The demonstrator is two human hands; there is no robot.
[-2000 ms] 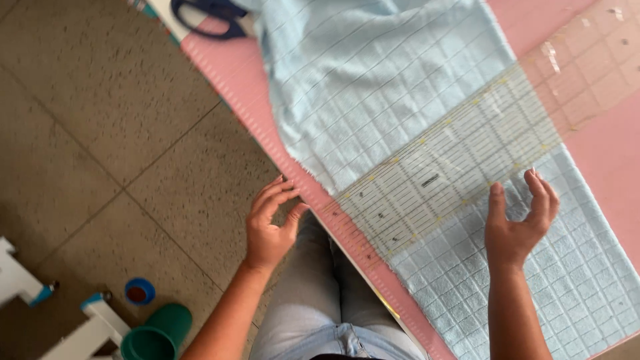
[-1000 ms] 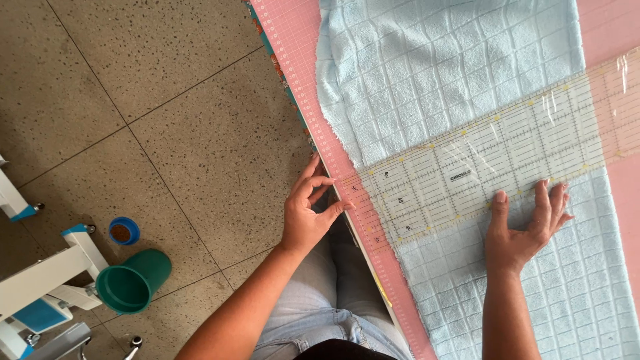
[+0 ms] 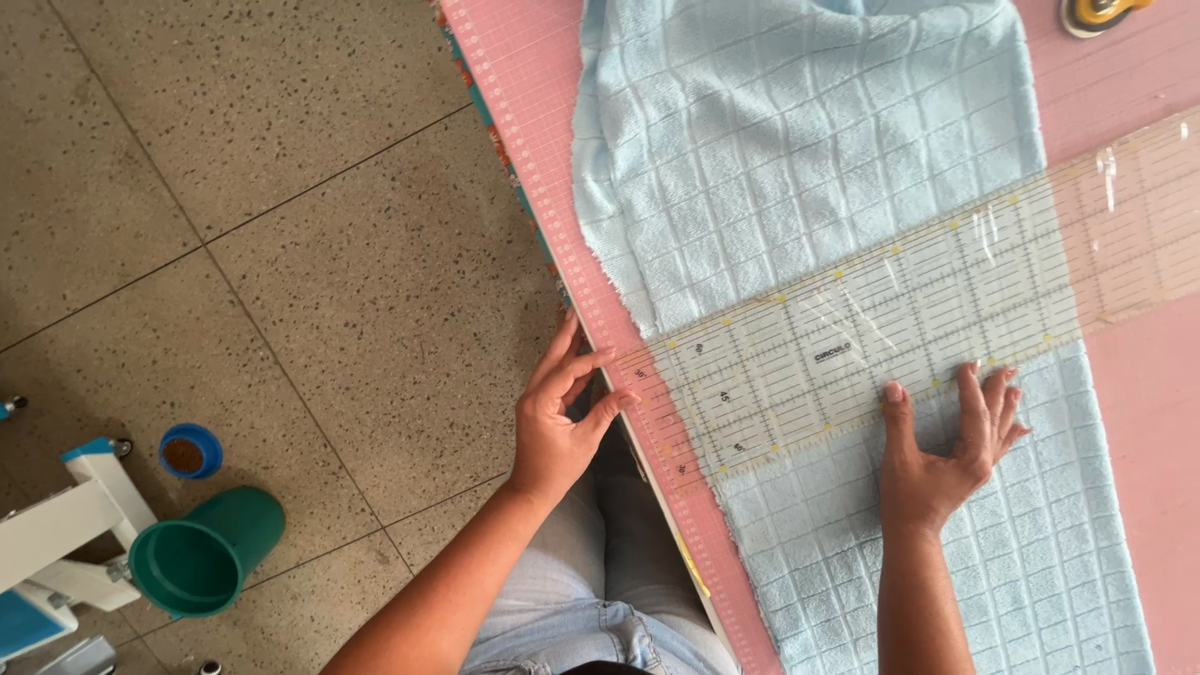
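A light blue checked terry cloth [image 3: 816, 141] lies on a pink gridded cutting mat [image 3: 1144, 469], rumpled toward the top. Across it, at a slant, lies a clear acrylic quilting ruler [image 3: 853, 328] with black lines and yellow marks. My left hand [image 3: 561, 412] is at the mat's near edge, its thumb and fingers apart at the ruler's left end; whether the fingertips touch the ruler is hard to tell. My right hand [image 3: 942, 441] is spread, with thumb and fingertips on the ruler's lower edge and the cloth. A yellow and black rotary cutter [image 3: 1097, 13] lies at the top right.
On the speckled tile floor at the left are a green bin [image 3: 208, 553], a small blue bowl [image 3: 190, 451] with brown contents, and a white and blue wheeled stand [image 3: 84, 525]. Patterned fabric [image 3: 502, 141] shows along the table edge. My legs are below that edge.
The view has shifted. The scissors seen at the top two seconds ago are out of view, and the rotary cutter has come into view. My right hand now rests at the ruler's lower edge.
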